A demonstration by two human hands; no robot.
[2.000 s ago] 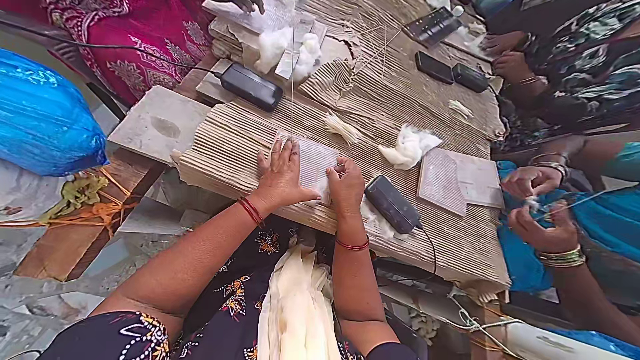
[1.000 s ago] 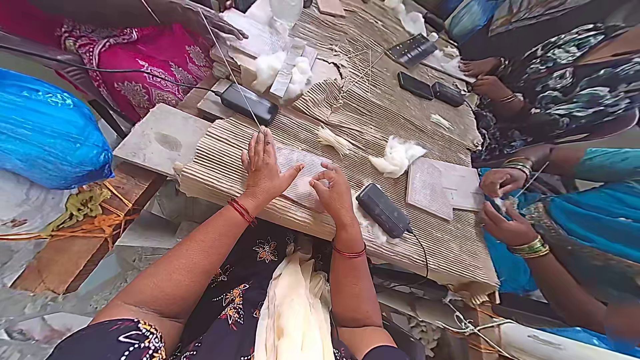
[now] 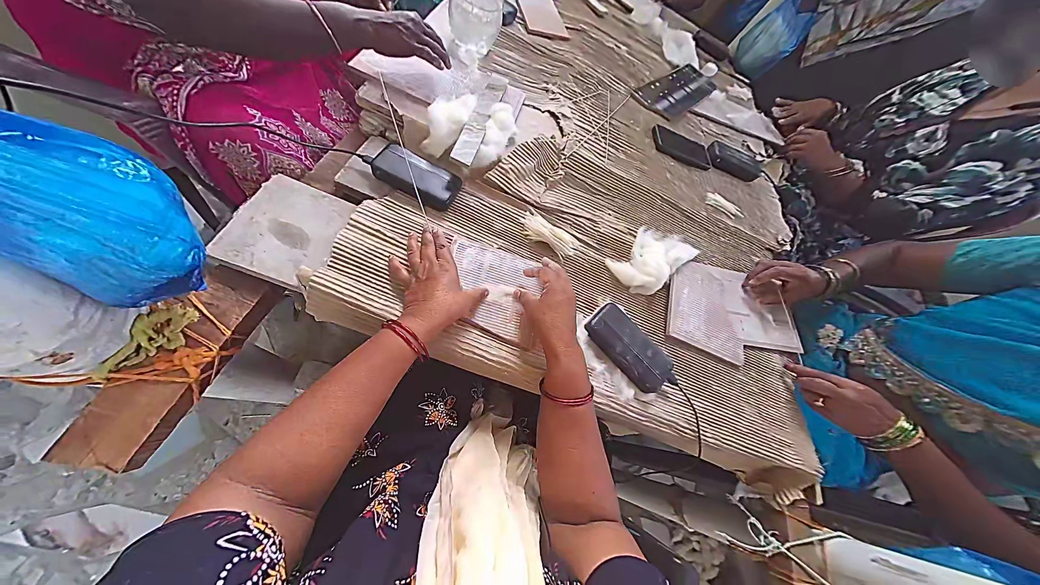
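My left hand [image 3: 431, 280] lies palm down, fingers spread, at the left of a pale, finely ridged tile [image 3: 496, 272]. A thin stick [image 3: 402, 142] slants down to its fingertips; its lower end is hidden there. My right hand [image 3: 552, 305] is at the tile's right edge, thumb and forefinger apart. A faint white wisp, perhaps cotton, lies between my thumbs. Beyond the tile rests a bundle of short white cotton wicks [image 3: 551, 234]. Loose cotton [image 3: 650, 260] lies to the right, and a black power adapter [image 3: 630, 345] sits beside my right hand.
Ridged cloth [image 3: 715, 406] covers the table. Another adapter [image 3: 416, 176] and a stone slab [image 3: 284, 227] are at left. A co-worker's hand [image 3: 406, 36] reaches in at upper left. Another's hands [image 3: 784, 284] hold a thin strand by more tiles [image 3: 703, 313]. A blue bag [image 3: 97, 211] stands at left.
My right hand's fingers, curled in at the tile two seconds ago, have spread apart. The right co-worker's hands have moved farther apart. A co-worker's arm at upper left reaches farther in.
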